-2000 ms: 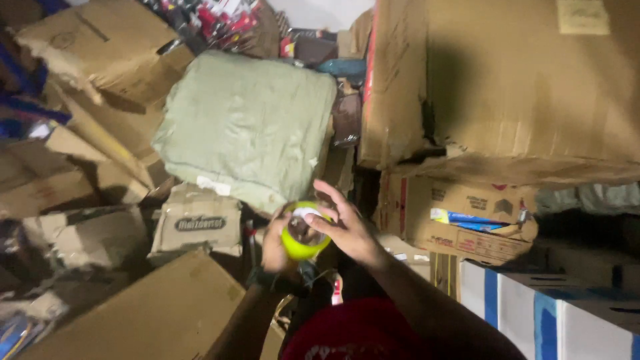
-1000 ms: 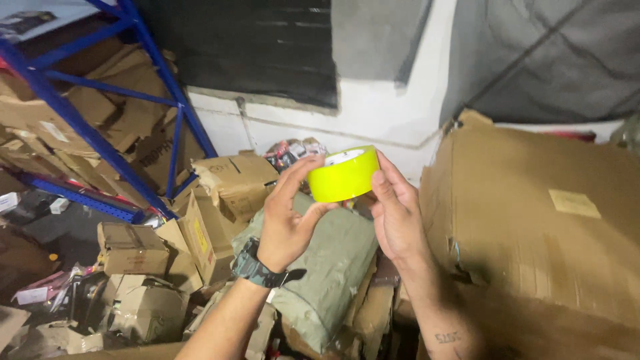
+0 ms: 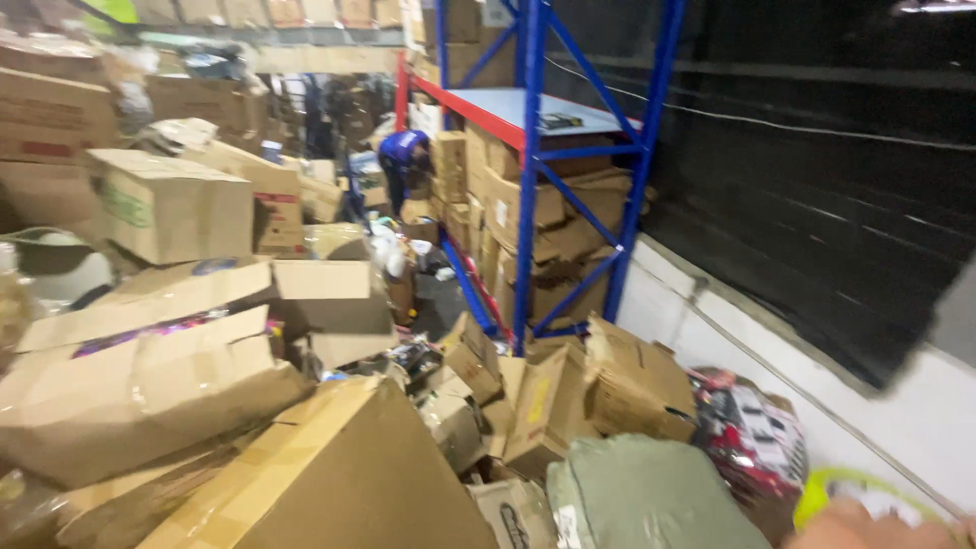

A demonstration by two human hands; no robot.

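Observation:
At the bottom right corner, blurred fingers, seemingly of my left hand (image 3: 862, 526), lie against a roll of neon yellow tape (image 3: 814, 496). The frame's edge cuts off both the hand and the roll. My right hand cannot be made out. Left of the fingers sits a bulky grey-green wrapped bundle (image 3: 648, 496), and behind them is a clear bag of red, white and black packaged items (image 3: 751, 435).
A large cardboard box (image 3: 328, 473) fills the lower foreground, with an open carton (image 3: 152, 381) at left. More cartons lie heaped around a blue and red metal rack (image 3: 530, 191). A person in blue (image 3: 402, 152) bends beside stacked boxes farther back. A white wall (image 3: 671, 305) runs along the right.
The view has swung left, toward the rack and the person. The tape roll, held up in both hands a second ago, now shows only partly at the lower right edge.

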